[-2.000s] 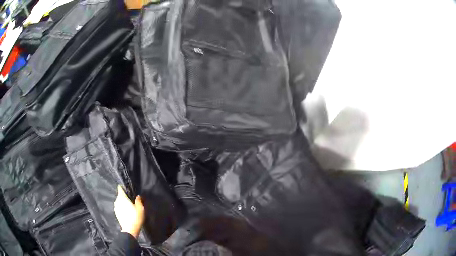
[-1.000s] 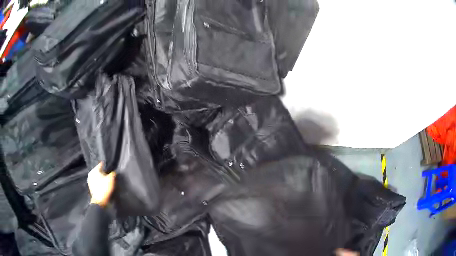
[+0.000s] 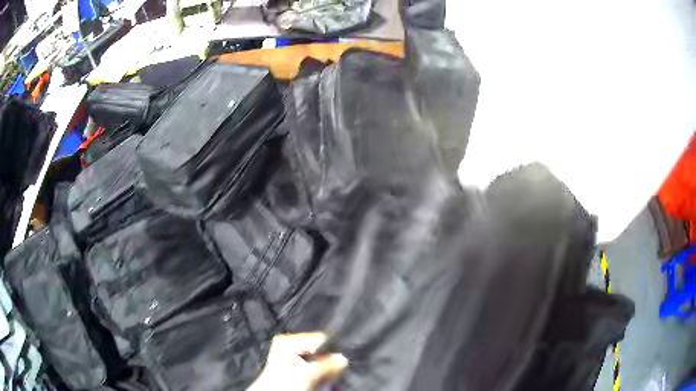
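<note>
My left hand (image 3: 298, 363) is at the bottom centre, its fingers closed on the edge of a black backpack (image 3: 435, 305). The backpack is motion-blurred and spreads across the lower right, over other black bags. My right hand is not in view. A heap of black backpacks (image 3: 156, 267) fills the left and middle. A boxy backpack (image 3: 210, 134) lies tilted on top of the heap, and a larger one (image 3: 378, 122) stands behind, near the white panel.
A large white panel (image 3: 572, 92) is at upper right. Orange fabric (image 3: 681, 191), a blue stool (image 3: 678, 286) and yellow-black floor tape (image 3: 608, 321) are at the right edge. A table (image 3: 389, 19) with a shiny crinkled item stands behind the heap.
The view has lifted, showing more background. My left hand has moved right from the upright bag at left, and the dark bag at right has risen. My right fingertips have left the view.
</note>
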